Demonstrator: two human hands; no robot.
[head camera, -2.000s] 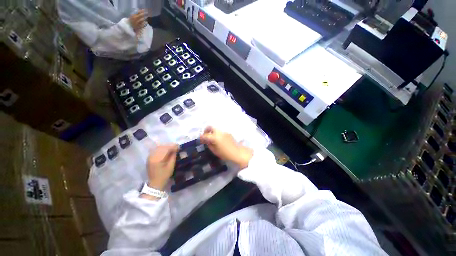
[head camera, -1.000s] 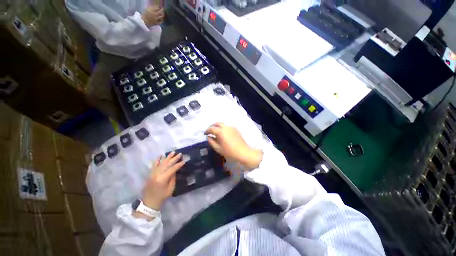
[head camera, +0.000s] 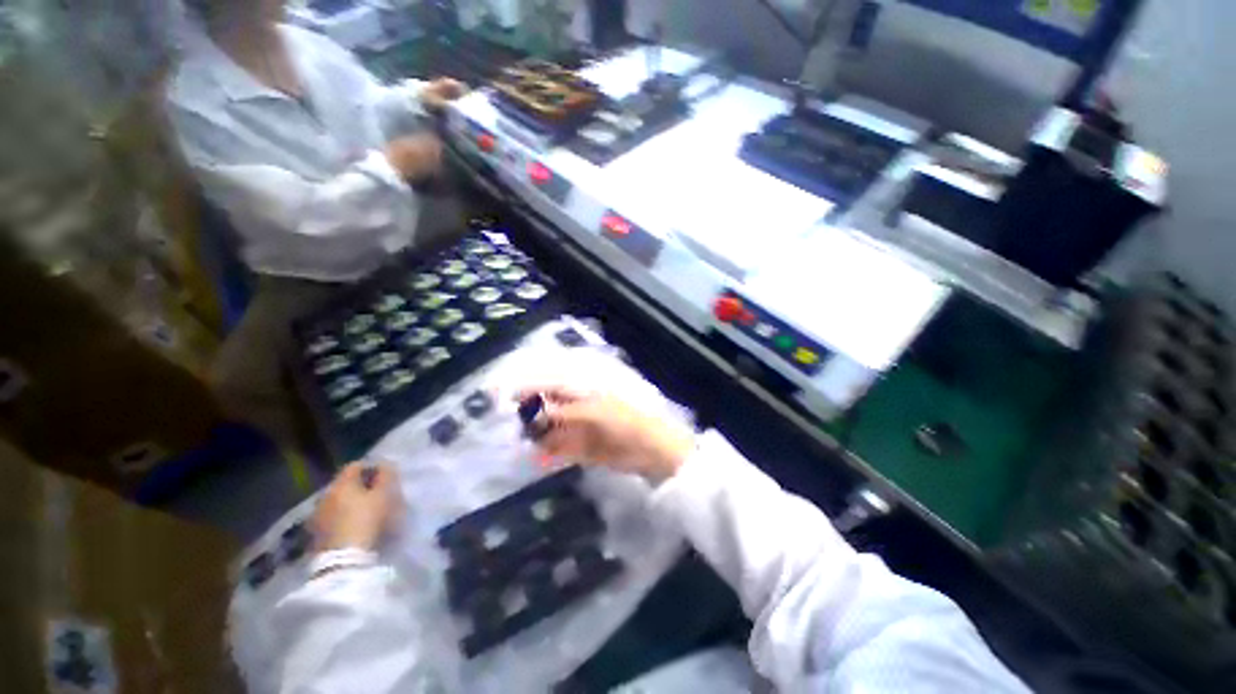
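Observation:
The black fixture (head camera: 526, 559) lies on the white blister tray (head camera: 420, 477), with pale spots in its pockets. My right hand (head camera: 596, 431) is beyond the fixture and holds a small dark square part (head camera: 534, 415) upright between its fingertips. My left hand (head camera: 355, 513) is over the left part of the tray, its fingers at a dark square part (head camera: 367, 477). Other dark square parts (head camera: 461, 418) lie in the tray's far pockets, with two (head camera: 278, 553) left of my left hand. The picture is blurred.
A black tray (head camera: 420, 325) of pale-centred squares stands beyond. A coworker in white (head camera: 298, 163) is at far left. The benchtop robot (head camera: 759, 292) has a red button. A loose square part (head camera: 938, 437) lies on the green mat. Stacked trays (head camera: 1172, 447) stand right; cartons left.
Both hands have left the fixture: the left moved left, the right now holds a square part. The head view has tilted up, showing more of the coworker and machine.

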